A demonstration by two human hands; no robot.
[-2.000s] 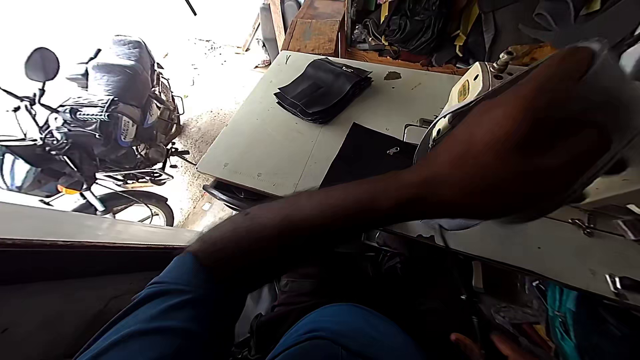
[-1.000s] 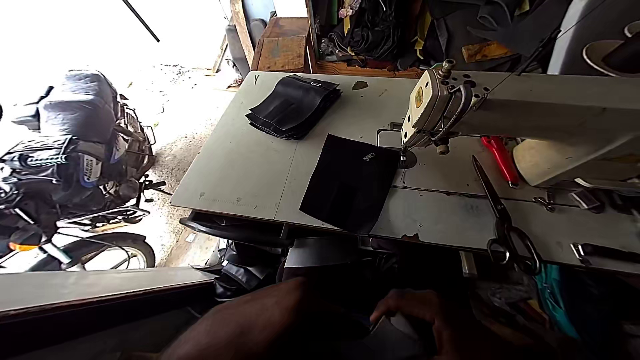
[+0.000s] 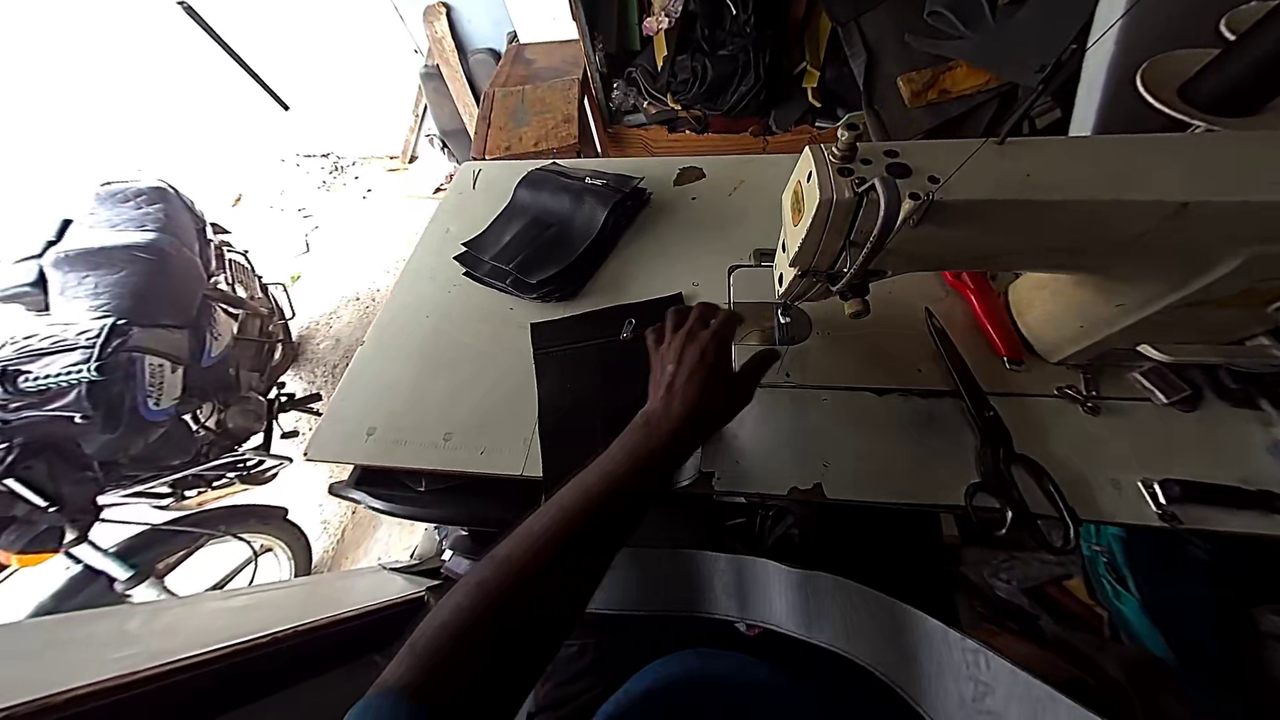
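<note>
My left hand (image 3: 698, 368) lies over the right edge of a black fabric panel (image 3: 590, 385) with a zipper and a metal zipper pull (image 3: 627, 328). Its fingers reach toward the needle plate (image 3: 775, 325) of a cream sewing machine (image 3: 825, 215); whether they grip the panel does not show. A long pale strip of material (image 3: 780, 590) curves below the table's front edge, across my lap. My right hand is out of view. Behind the panel rests a stack of black pieces (image 3: 555, 230), the top one bearing a zipper pull.
Black-handled scissors (image 3: 1000, 450) overlap the table's front edge (image 3: 860, 495). A red-handled tool (image 3: 985, 315) lies beside the machine's base, with small metal parts (image 3: 1078, 393) and a black-handled tool (image 3: 1220, 495) farther right. A wooden box (image 3: 530, 100) stands behind; a motorcycle (image 3: 150, 370) is at left.
My left hand has moved from below the table's edge up onto the black panel near the needle. My right hand has left the view. The pale strip now shows at length across the lap.
</note>
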